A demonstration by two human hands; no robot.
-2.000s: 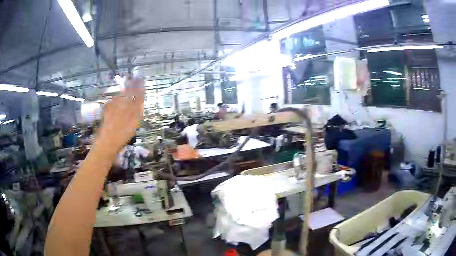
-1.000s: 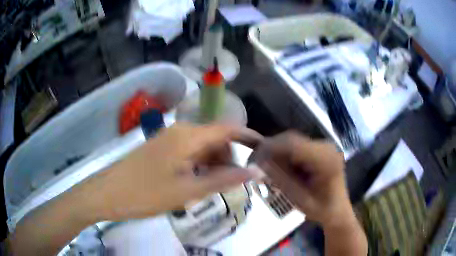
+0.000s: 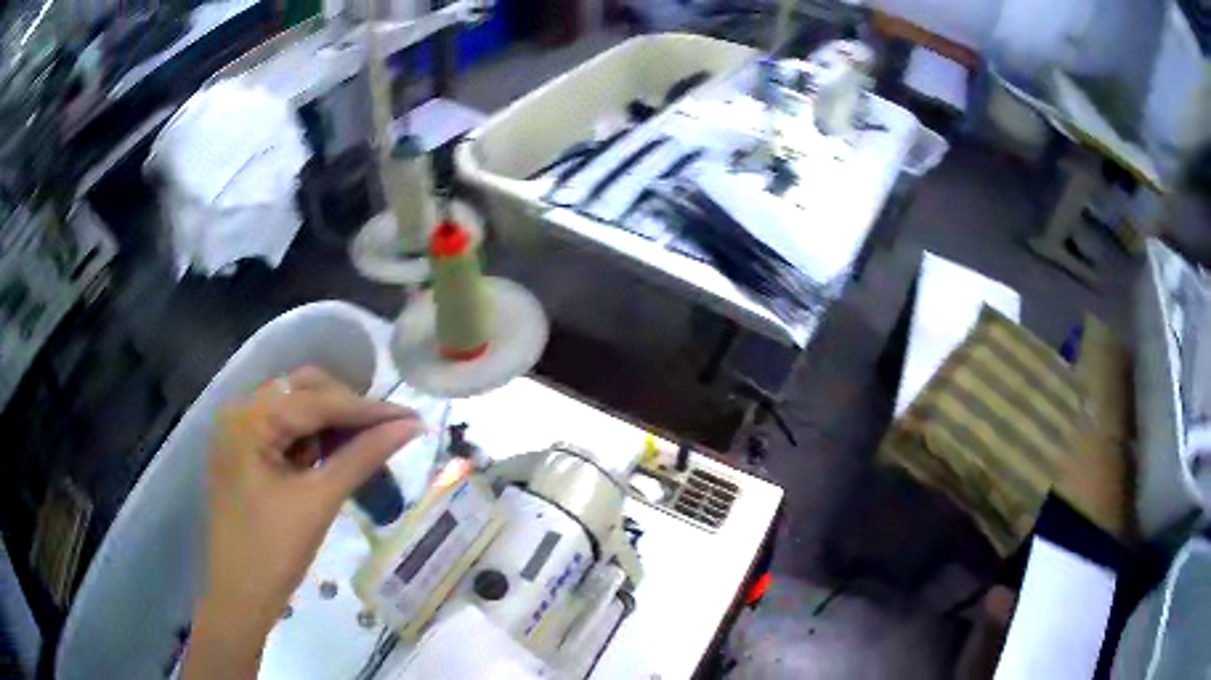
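My left hand (image 3: 286,465) is raised at the left, over the pale tub and the table's left part. Its thumb and finger are pinched together, pointing right; a faint fine thread seems to show at the tips. Right of it stands an olive thread cone (image 3: 460,299) with a red tip, upright on a round whitish disc (image 3: 511,348). A grey-green cone (image 3: 410,199) stands behind it. The off-white machine head (image 3: 538,558) and its control panel (image 3: 428,551) are below. A dark blue cone (image 3: 379,496) is partly behind my hand. My right hand is out of the picture.
The white table (image 3: 691,558) carries a slotted tray (image 3: 704,500) at its right. The pale tub (image 3: 146,531) runs along the left. Beyond are another tub (image 3: 485,166), a second machine table with dark strips, and a striped cushion (image 3: 996,412) at right.
The view has swung down and right from the overhead view. Both hands were together in front of the olive cone; now only my left hand shows, apart and further left.
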